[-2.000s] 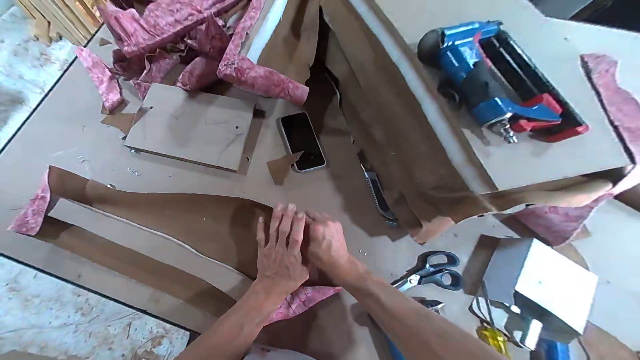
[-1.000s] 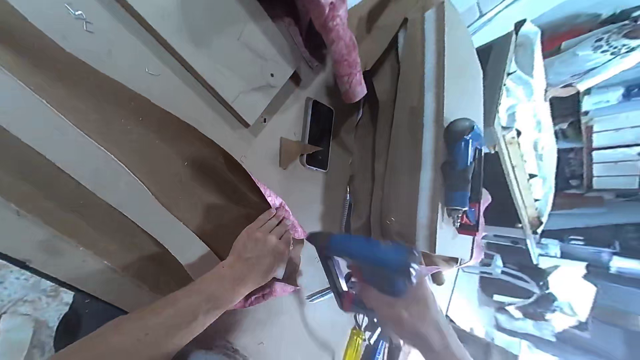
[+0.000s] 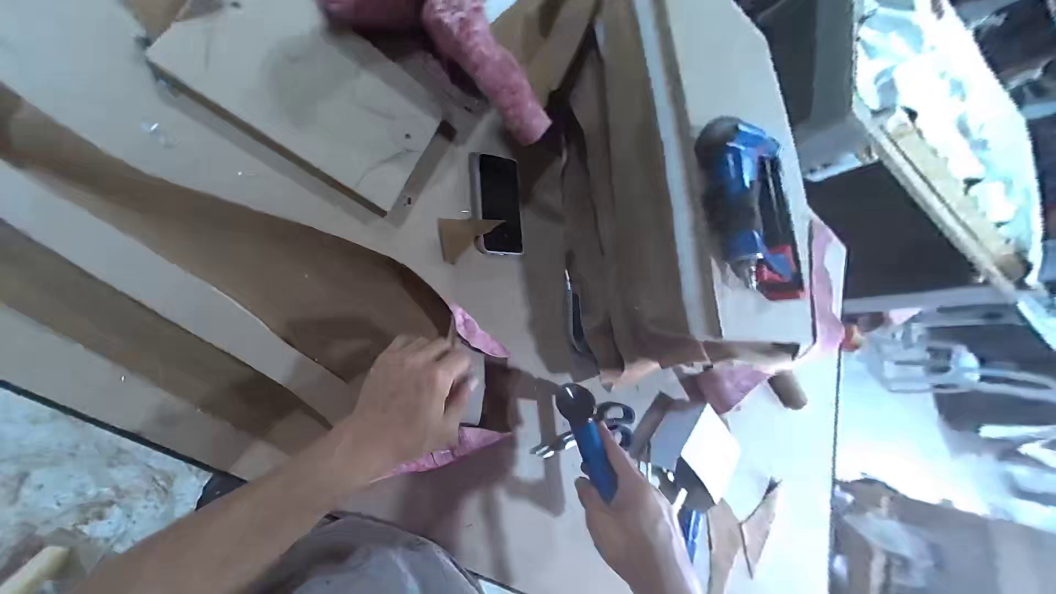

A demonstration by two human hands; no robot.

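Observation:
My left hand [image 3: 417, 392] has its fingers curled over the end of a long brown fabric-like piece [image 3: 305, 280], whose pink patterned edge [image 3: 478, 332] shows beside it. My right hand [image 3: 631, 511] grips a blue air stapler [image 3: 596, 454] with a dark rounded end, held above the table to the right of my left hand. Its nose is not clearly visible. Scissors [image 3: 615, 415] lie partly behind the tool. A second blue air tool with a red part [image 3: 747, 202] rests on the padded brown-covered piece [image 3: 652, 247] at the right.
A phone [image 3: 500, 205] lies mid-table with a brown scrap [image 3: 455, 239] against it. A utility knife [image 3: 574, 318] is beside the padded piece. A flat board [image 3: 305, 99] and pink fabric [image 3: 495, 74] occupy the far side. A white box [image 3: 709, 454] stands at the right.
Two seconds ago both hands were together on the brown piece. My right hand has since taken hold of the blue stapler, and it now holds it lower and farther right. The view has turned strongly.

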